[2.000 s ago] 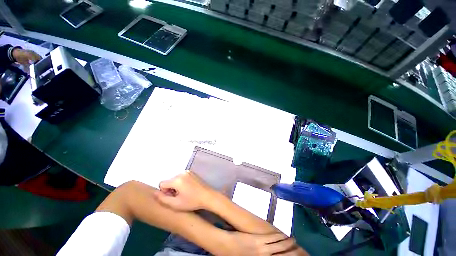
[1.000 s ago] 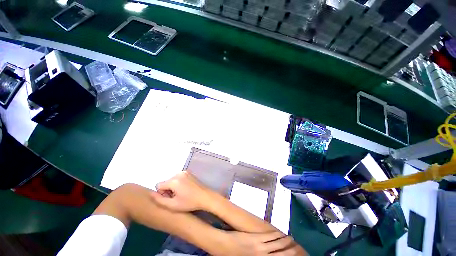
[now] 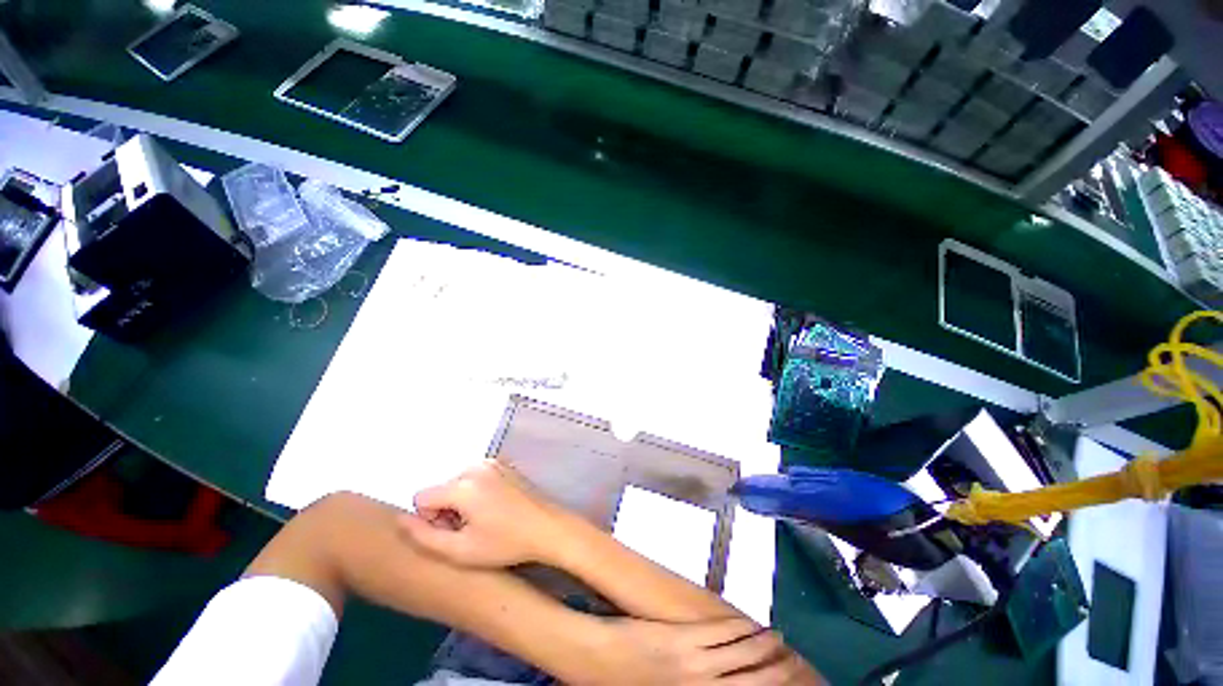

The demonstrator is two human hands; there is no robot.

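Note:
My forearms are crossed over the front of the white sheet (image 3: 402, 362). My right hand (image 3: 470, 516) is a loose fist at the near edge of the brown-grey fixture (image 3: 557, 442), with nothing visible in it. My left hand (image 3: 724, 653) lies low in the picture, its fingers over my right forearm near the bottom edge; its grip is unclear. The fixture has a white pad (image 3: 667, 529) in its right part and no housing. The blue screwdriver (image 3: 838, 496) hangs sideways by a yellow cord (image 3: 1060, 507), its tip over the fixture's right edge, untouched by either hand.
Framed housings (image 3: 365, 90) lie on the green conveyor (image 3: 644, 188) beyond the sheet, another at right (image 3: 1009, 308). Green boards (image 3: 825, 389) stand right of the sheet. A black-and-white unit (image 3: 148, 221) and clear bags (image 3: 309, 241) are left; an opened unit (image 3: 993, 469) is right.
The conveyor housings have shifted left relative to the bench. The screwdriver has swung slightly. Another person's hand at far left has left the view. My arms hold the same pose; the view has shifted slightly.

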